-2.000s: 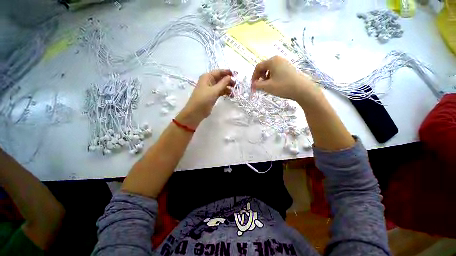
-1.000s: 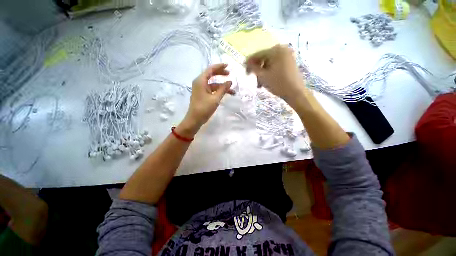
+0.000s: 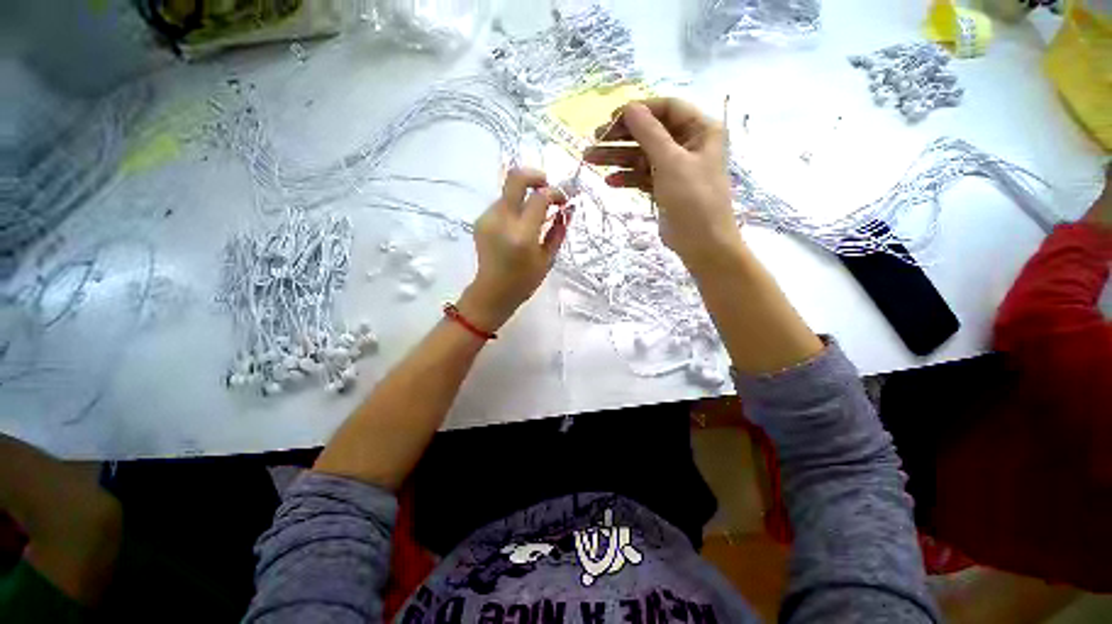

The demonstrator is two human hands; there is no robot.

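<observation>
My left hand [image 3: 518, 244] is over the middle of the bench, thumb and fingertips pinched on a thin white cord. My right hand [image 3: 685, 171] is beside it, a little further back, thumb and forefinger pinched on a thin strand of the cord. The cord between the hands is too fine and washed out by glare to follow fully. A loose heap of white cords [image 3: 634, 274] with white end pieces lies below my right hand. A bundle of white leads [image 3: 290, 274] lies to the left, its white knobs [image 3: 305, 362] toward the table edge.
Loose white end pieces [image 3: 406, 268] lie between the piles. A yellow sheet [image 3: 591, 107] is behind my hands. Long cords [image 3: 902, 201] cross a black smartphone [image 3: 908, 299] at right. Grey-white parts [image 3: 908, 79] lie at back right. A red sleeve [image 3: 1061, 299] and a neighbour's arm [image 3: 55, 512] flank me.
My left hand has closed from an open pinch and moved slightly right. My right hand has turned, with its fingers clearer now on a strand. The red sleeve at right has a hand reaching further in.
</observation>
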